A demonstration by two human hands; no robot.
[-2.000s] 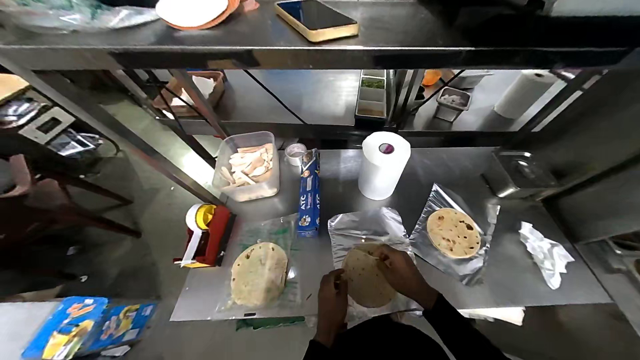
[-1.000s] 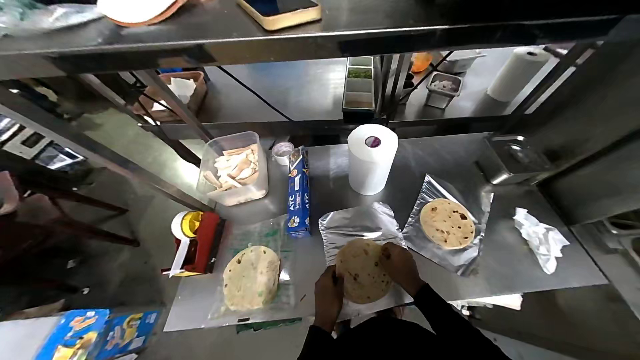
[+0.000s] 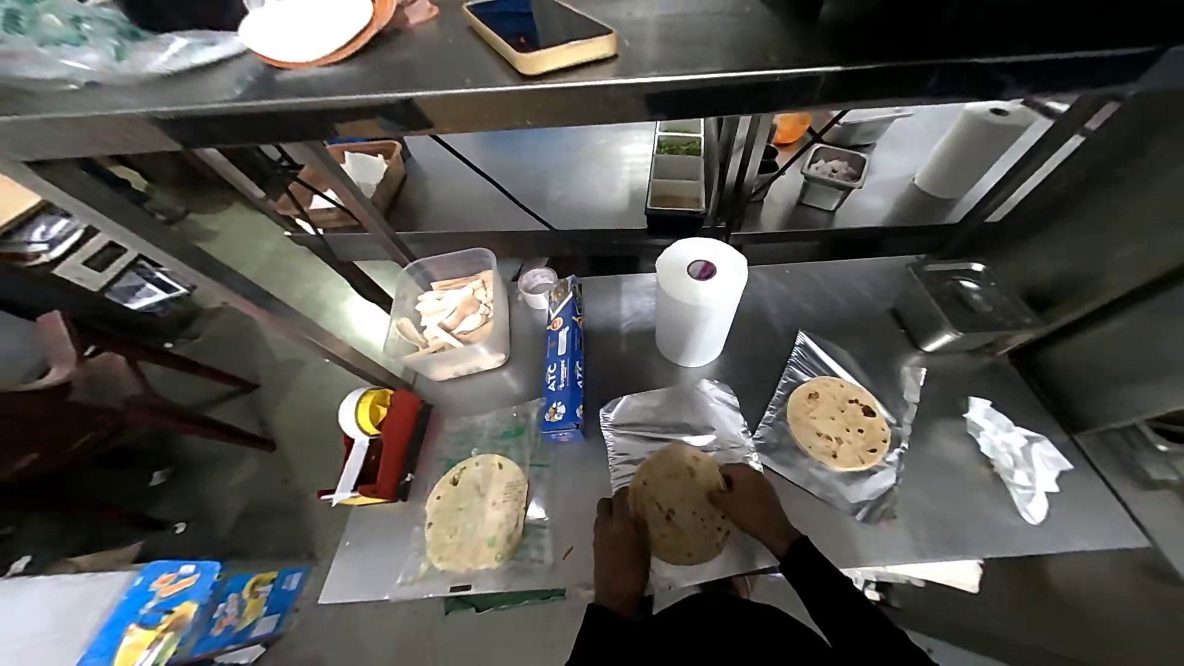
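A round flatbread (image 3: 683,504) lies over a sheet of aluminium foil (image 3: 675,416) near the front edge of the steel table. My left hand (image 3: 620,546) grips its left rim, and my right hand (image 3: 754,504) pinches its right rim. To the right, another flatbread (image 3: 839,423) rests on a second foil sheet (image 3: 874,495). On the left a third flatbread (image 3: 476,511) lies on a clear plastic bag (image 3: 416,564) with green print. A blue foil box (image 3: 564,361) stands behind, between the bag and the foil.
A paper roll (image 3: 700,305) stands at the back, with a tub of cut pieces (image 3: 449,314) and a tape roll (image 3: 536,287) to its left. A red tape dispenser (image 3: 388,444) sits at the left edge. Crumpled tissue (image 3: 1017,458) and a steel container (image 3: 967,305) are at right; a shelf (image 3: 694,92) crosses above.
Both hands keep hold of the middle flatbread, which is lifted flatter toward the view than two seconds ago and covers more of the foil's front part.
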